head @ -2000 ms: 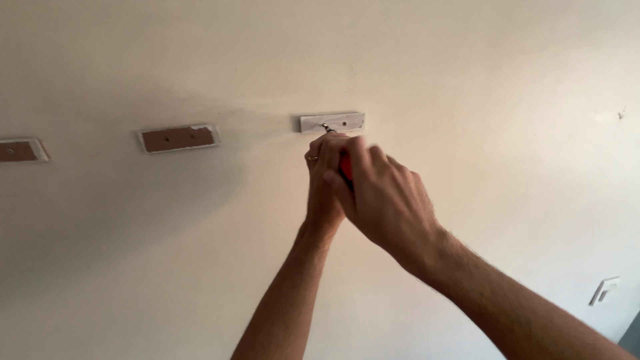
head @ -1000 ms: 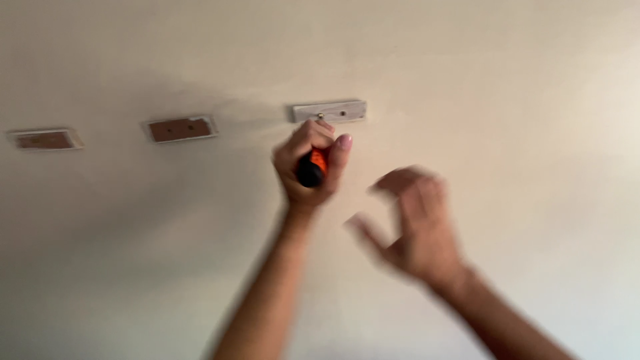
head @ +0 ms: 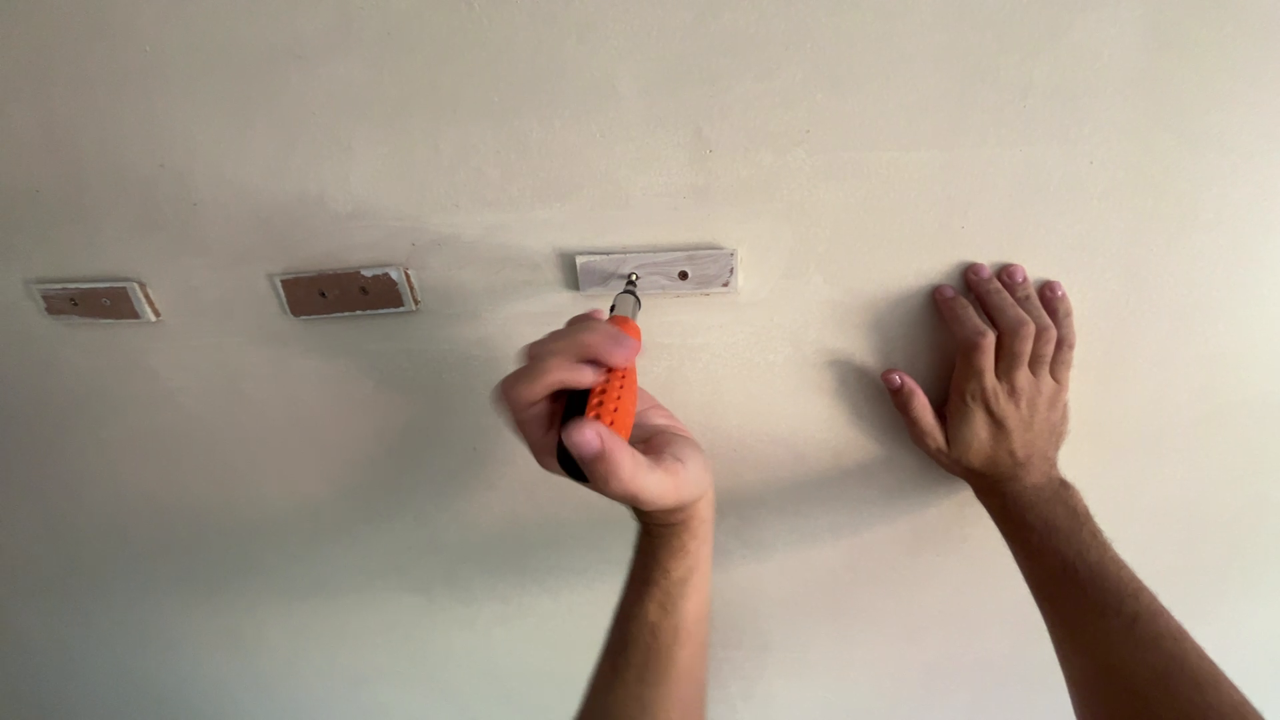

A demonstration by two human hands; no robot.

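Note:
My left hand grips a screwdriver with an orange and black handle and a metal bit holder. Its tip meets a screw in the left half of a whitish rectangular block fixed on the wall. A dark screw or hole shows in the block's right half. Off to the right, my right hand rests on the wall with its fingers spread and holds nothing.
Two more blocks, with brown faces and white edges, are on the painted wall: one left of centre and one at the far left. Each shows two dark spots. Shadows fall around the hands.
My right hand was at the screwdriver with my left, then came away, and now lies against the wall farther right. My left hand keeps hold of the screwdriver.

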